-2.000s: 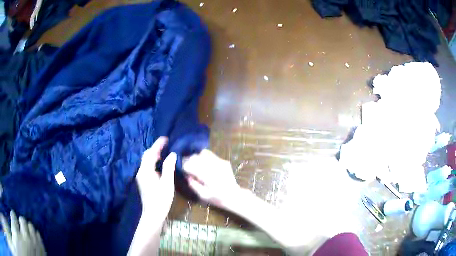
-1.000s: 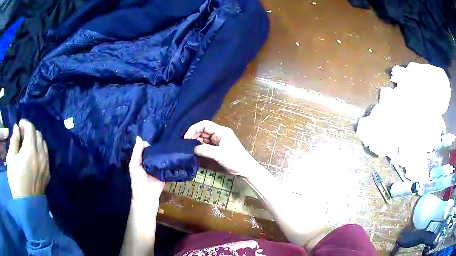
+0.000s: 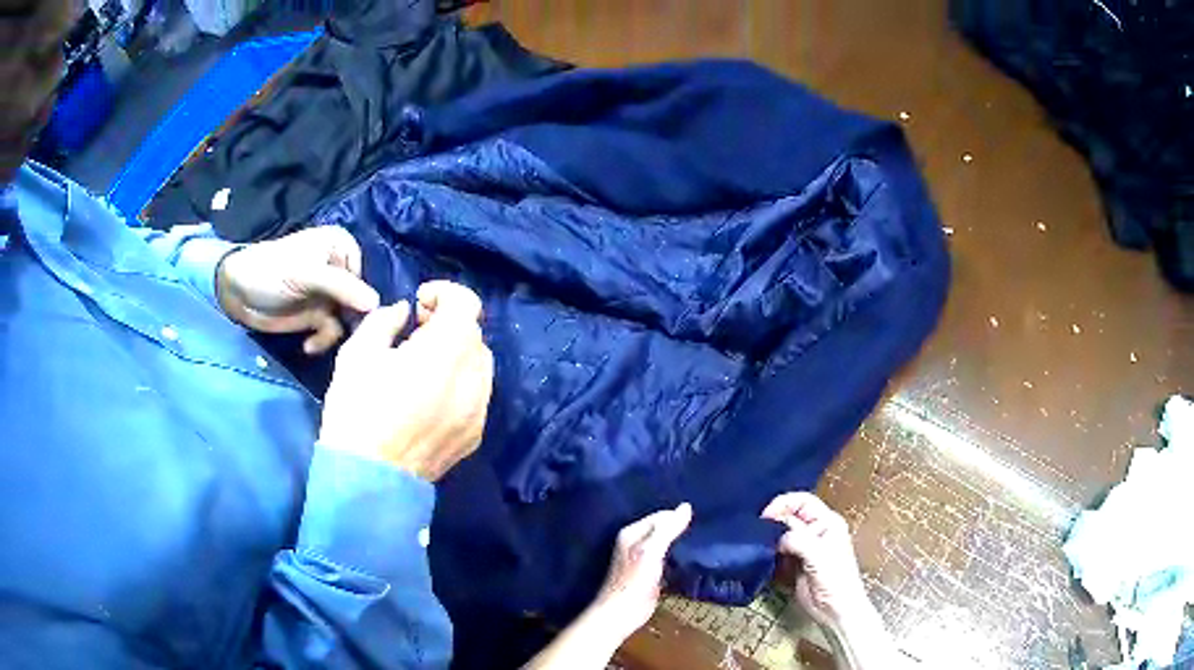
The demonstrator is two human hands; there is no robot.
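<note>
A large navy coat (image 3: 864, 393) lies lining side up on the brown table. Its shiny wrinkled lining (image 3: 615, 380) faces up inside a matte shell border. A sleeve end (image 3: 723, 571) points toward me with its cuff opening and shiny lining showing. My left hand (image 3: 644, 560) grips the cuff's left edge. My right hand (image 3: 814, 543) pinches the cuff's right edge between thumb and fingers.
A person in a blue shirt (image 3: 170, 445) stands close at the left, both hands (image 3: 406, 380) pinching the coat's left edge. Black garments (image 3: 380, 105) lie at upper left, more (image 3: 1100, 131) at upper right. A white cloth heap (image 3: 1139, 537) is at the right edge. A printed strip (image 3: 714, 624) lies below the cuff.
The view has turned left, so the coat and my hands appear further right. The other person's body and second hand have come into view. My hands still hold the cuff, its opening still showing.
</note>
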